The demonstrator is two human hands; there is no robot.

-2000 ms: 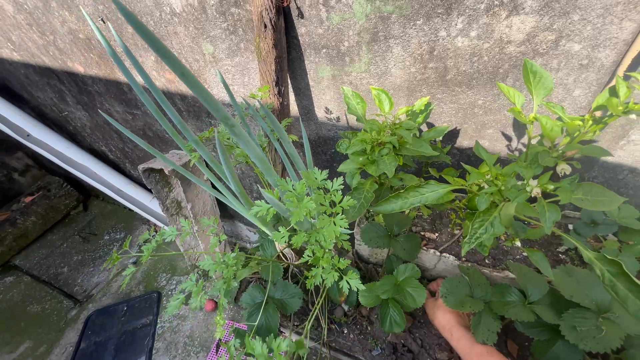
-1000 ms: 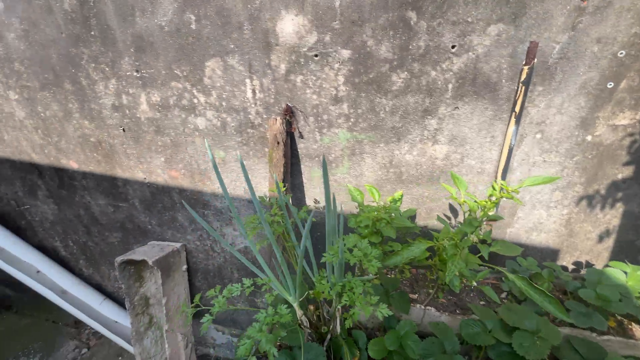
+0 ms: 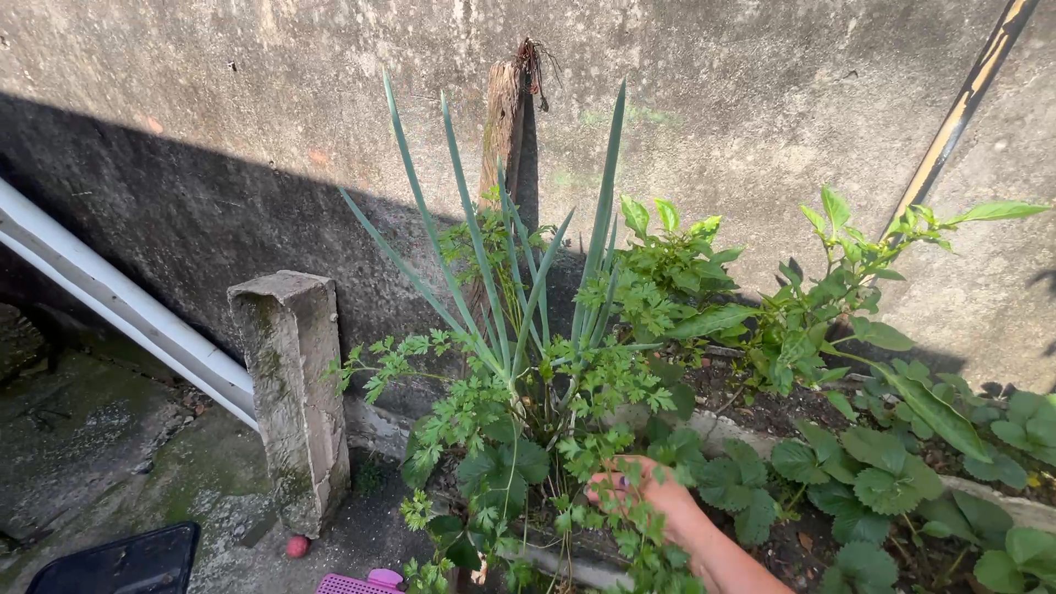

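My right hand (image 3: 648, 487) reaches in from the lower right among the parsley (image 3: 615, 388) leaves, at the base of a clump of green onions (image 3: 511, 330). Leaves cover part of its fingers, so whether they pinch a stem is hidden. Just left of the fingers, thin pale stems hang down. Strawberry leaves (image 3: 883, 478) spread to the right of my forearm. My left hand is out of view.
A concrete block post (image 3: 301, 404) stands left of the plants, near a white gutter (image 3: 124, 305). Below lie a small red ball (image 3: 298, 545), a purple perforated plastic piece (image 3: 363, 582) and a black tray (image 3: 120, 561). A weathered wall (image 3: 742, 107) rises behind pepper-like plants (image 3: 792, 330).
My right hand, at the soil by the strawberry leaves two seconds ago and not visible one second ago, is now among the parsley near the onion bases. The view tilted up, then partly back down.
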